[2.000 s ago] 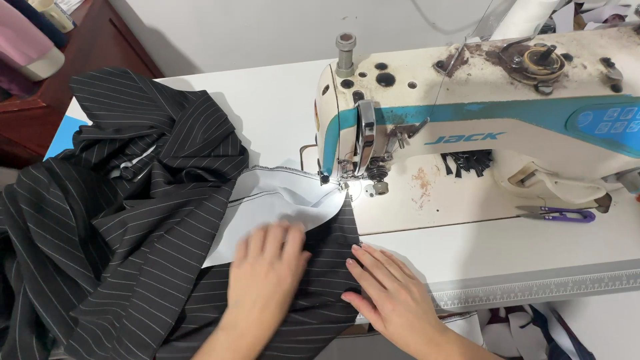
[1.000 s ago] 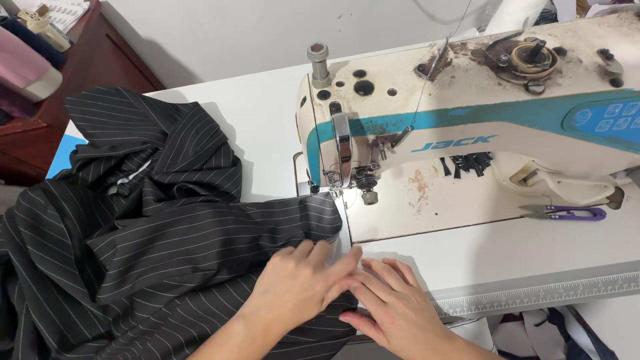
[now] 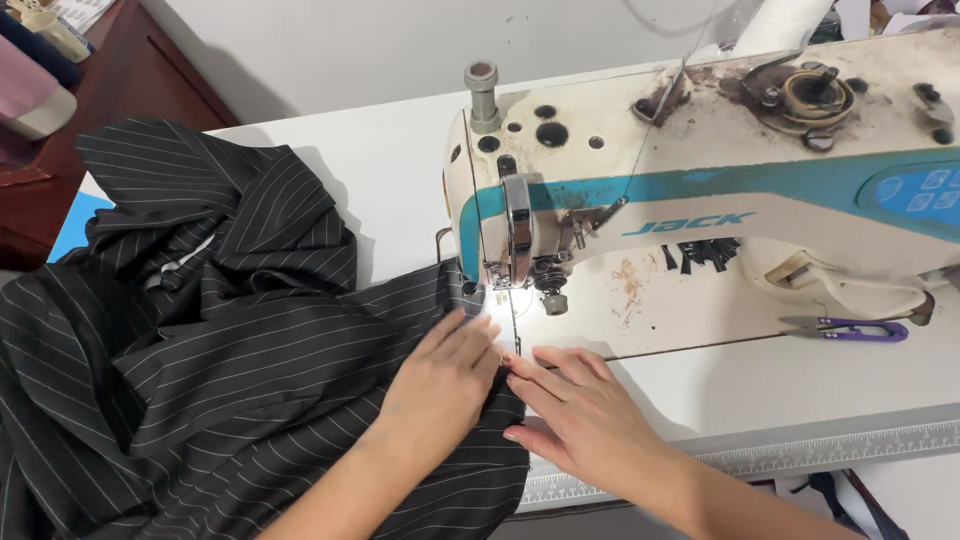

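Observation:
Black pinstriped fabric (image 3: 300,360) lies bunched over the left of the table, one part reaching under the head of the Jack sewing machine (image 3: 675,187). Just in front of the presser foot area (image 3: 501,296), which is brightly lit, a strip of white material (image 3: 501,322) shows beside the dark cloth. My left hand (image 3: 446,375) rests on the fabric with its fingers extended toward the needle area. Close on its right, my right hand (image 3: 577,409) has its fingertips at the cloth's right edge. Whether either hand pinches the cloth is unclear.
Purple-handled thread snips (image 3: 862,330) lie right of the machine bed, below a hanging off-white part (image 3: 832,285). Black scraps (image 3: 701,255) sit beneath the machine arm. A ruler strip (image 3: 825,446) runs along the front edge. Bottles (image 3: 34,82) stand on a reddish-brown cabinet (image 3: 150,67) at left.
Two seconds ago, a broad white piece lay exposed by the needle; dark striped cloth now covers most of that area. Since one second ago, my left hand has moved toward the needle.

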